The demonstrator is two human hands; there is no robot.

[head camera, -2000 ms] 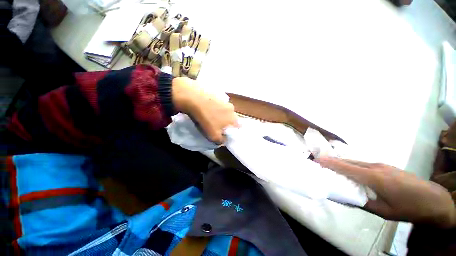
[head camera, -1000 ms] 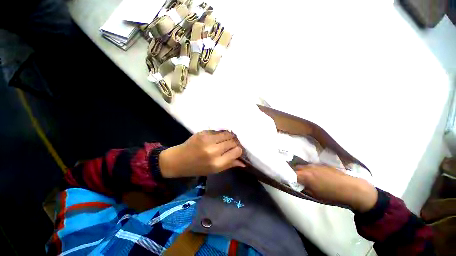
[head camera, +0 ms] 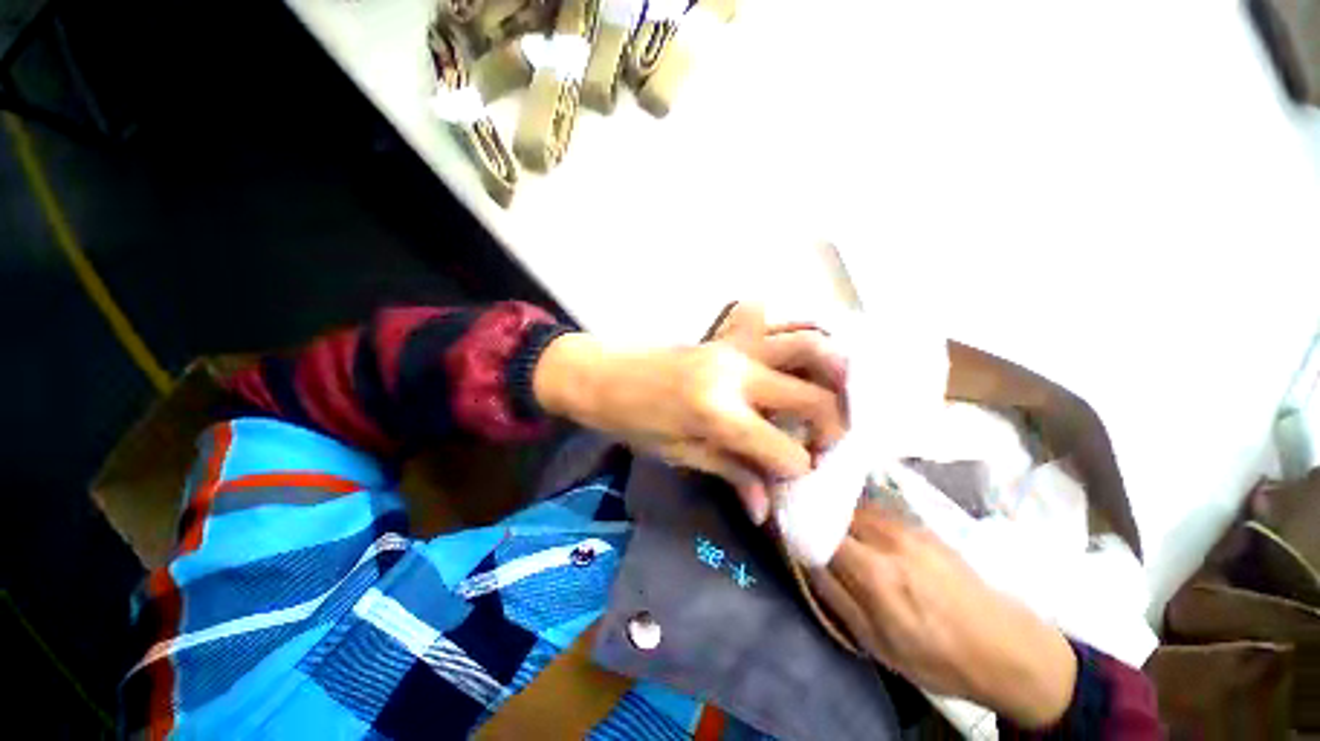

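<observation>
A brown handbag (head camera: 1031,387) lies at the table's near edge with its mouth open and crumpled white stuffing paper (head camera: 977,449) inside. My left hand (head camera: 709,398) is at the bag's left end, its fingers bent around white paper at the bag's edge. My right hand (head camera: 934,608) is at the near side of the mouth, its fingertips partly hidden by the white paper. Whether they grip the paper or the near edge of the bag is not clear.
Tan strap bundles (head camera: 553,104) with white bands lie at the table's upper left. Brown waiting bags (head camera: 1230,608) are at the right edge. The white table (head camera: 898,130) extends ahead, with dark floor at left. A dark object shows at the top right corner.
My left hand has moved right and up onto the paper at the bag's left end. My right hand has moved lower, to the near edge. The view has shifted, so the straps sit higher.
</observation>
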